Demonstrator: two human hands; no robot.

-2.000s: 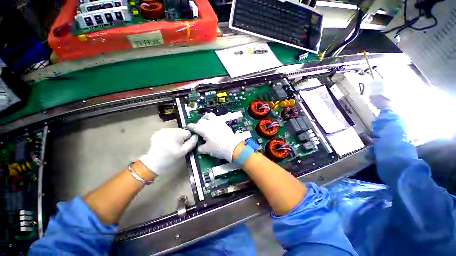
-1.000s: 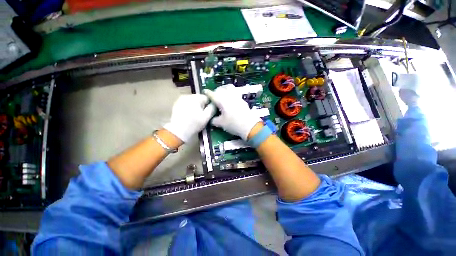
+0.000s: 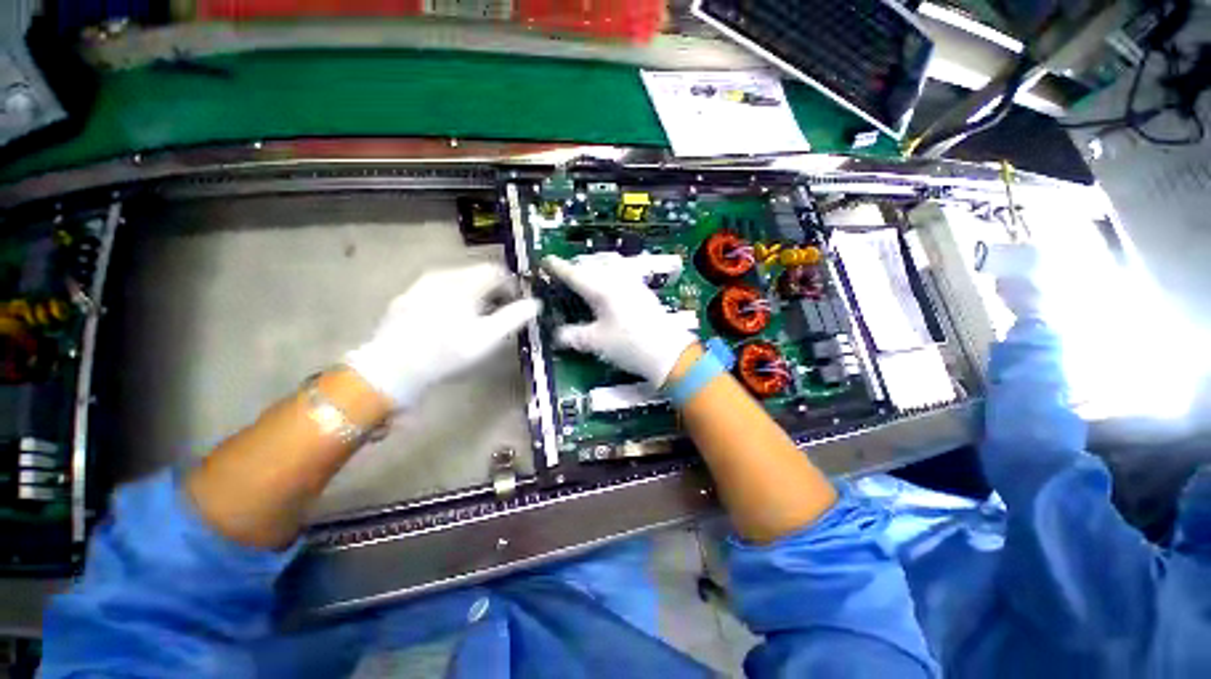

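A dark green power circuit board (image 3: pixel 691 358) with several orange-red toroidal inductors (image 3: pixel 744 310) lies in a black solder pallet with a pale metal strip (image 3: pixel 542 398) along its left edge. My left hand (image 3: pixel 438 329), white-gloved, is over the strip's left side, thumb and fingertips at the strip; whether it grips anything cannot be told. My right hand (image 3: pixel 622 316), white-gloved with a blue wrist strap, is over the board's left part, fingertips near the strip. Its fingers hide what lies under them.
Another board (image 3: pixel 40 398) is at the far left. The conveyor rail (image 3: pixel 638 501) runs along the near side. Behind are a green-matted shelf (image 3: pixel 332 100), a paper sheet (image 3: pixel 724 113) and a keyboard (image 3: pixel 830 53). A coworker's blue sleeve (image 3: pixel 1043 411) is at right.
My hands were close together at the strip; now my left hand has moved a little left, apart from my right. The camera view has shifted. The board stays in its place on the conveyor.
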